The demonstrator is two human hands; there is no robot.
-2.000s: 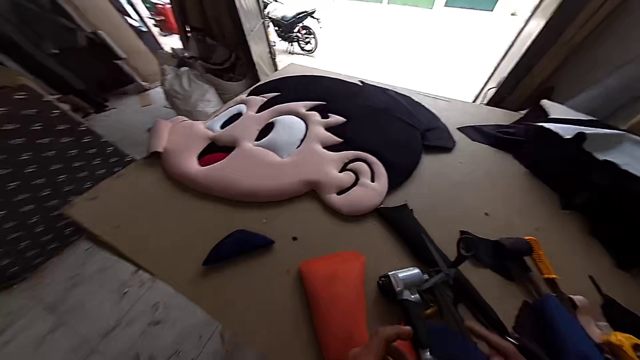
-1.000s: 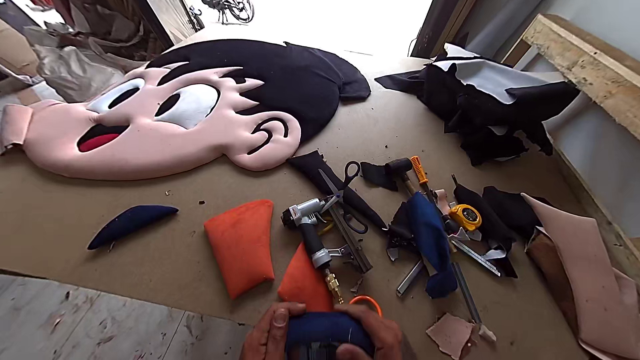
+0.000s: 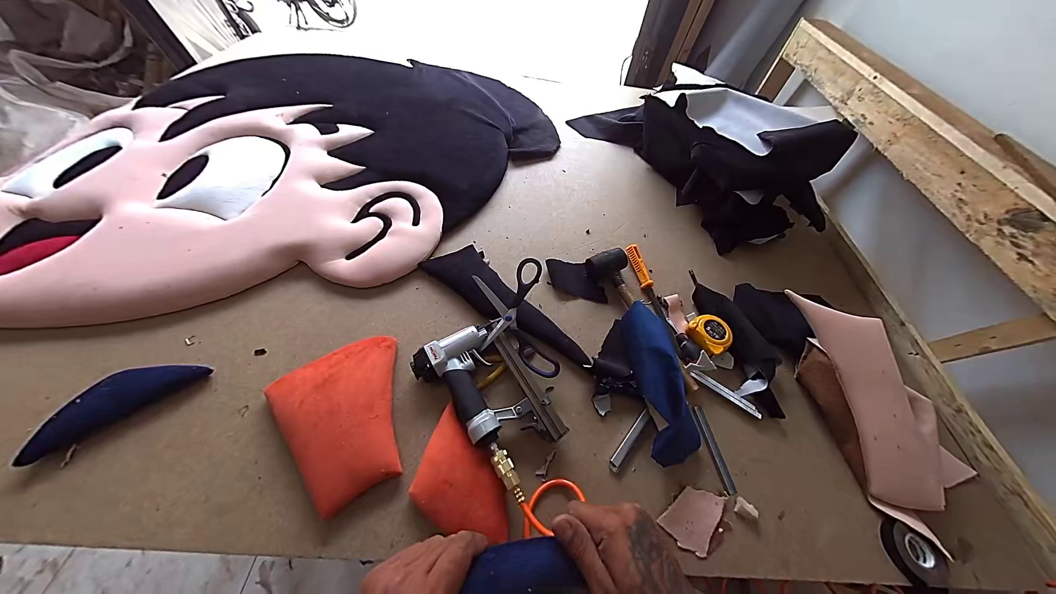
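Observation:
A blue fabric-covered piece (image 3: 524,568) sits at the table's near edge, gripped between my left hand (image 3: 429,565) and my right hand (image 3: 619,549); its lower part is cut off by the frame. Just beyond it, a pneumatic staple gun (image 3: 466,388) with a brass fitting and orange air hose (image 3: 554,487) rests against a small orange padded piece (image 3: 462,487). A larger orange padded piece (image 3: 338,425) lies to the left, and a dark blue padded crescent (image 3: 111,408) farther left. Open scissors (image 3: 511,313) lie across the staple gun's magazine.
A large padded cartoon head (image 3: 247,198) covers the back left. Black fabric scraps (image 3: 709,157) are heaped at the back right. Nearer are a rubber mallet (image 3: 607,262), a yellow tape measure (image 3: 709,332), blue fabric (image 3: 660,379), staple strips (image 3: 631,441), pink offcuts (image 3: 874,396) and a tape roll (image 3: 912,551).
Two seconds ago my hands were by the orange pieces and tools; one second ago both held the blue piece, as now. The view has swung to the right.

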